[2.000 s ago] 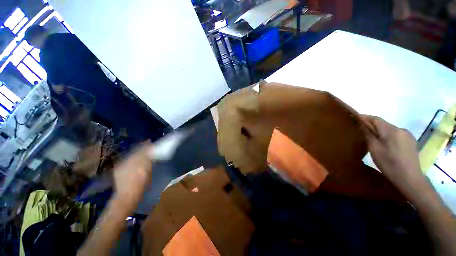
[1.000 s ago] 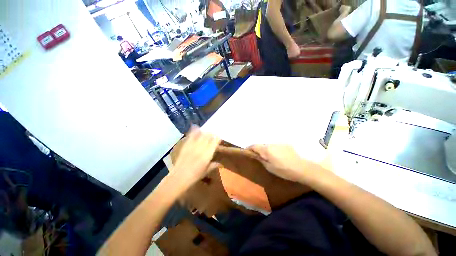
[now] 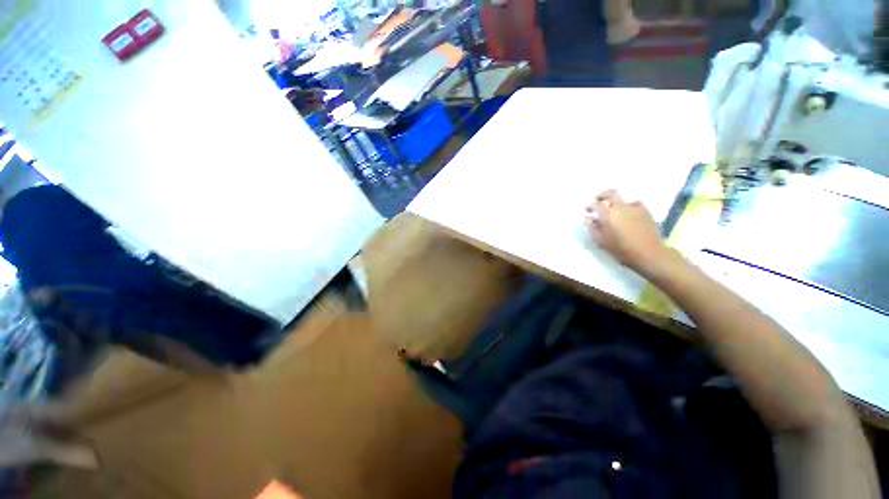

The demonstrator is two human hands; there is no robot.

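A large brown bag panel point(image 3: 322, 390), blurred, spreads low at the left and bottom; a bit of an orange piece point(image 3: 278, 490) shows at the bottom edge. Another brown panel point(image 3: 429, 283) hangs beside the table's left edge. My left hand point(image 3: 49, 439) is very blurred at the far left edge of the view and appears to hold the end of the large panel. My right hand point(image 3: 624, 229) is over the white sewing table point(image 3: 565, 146), left of the needle area, its fingers loosely curled and apart, with nothing clearly seen in them.
The sewing machine point(image 3: 829, 107) stands at the right, with a pale yellow strip point(image 3: 697, 210) near its needle. A big white board or tabletop point(image 3: 214, 175) slants across the left. A person in dark clothes point(image 3: 107, 263) is beside it. A blue bin point(image 3: 424, 134) sits under a rack behind.
My hands have parted from the panel's upper edge. The left has swung far left with a brown panel; the right has let go and moved right over the table.
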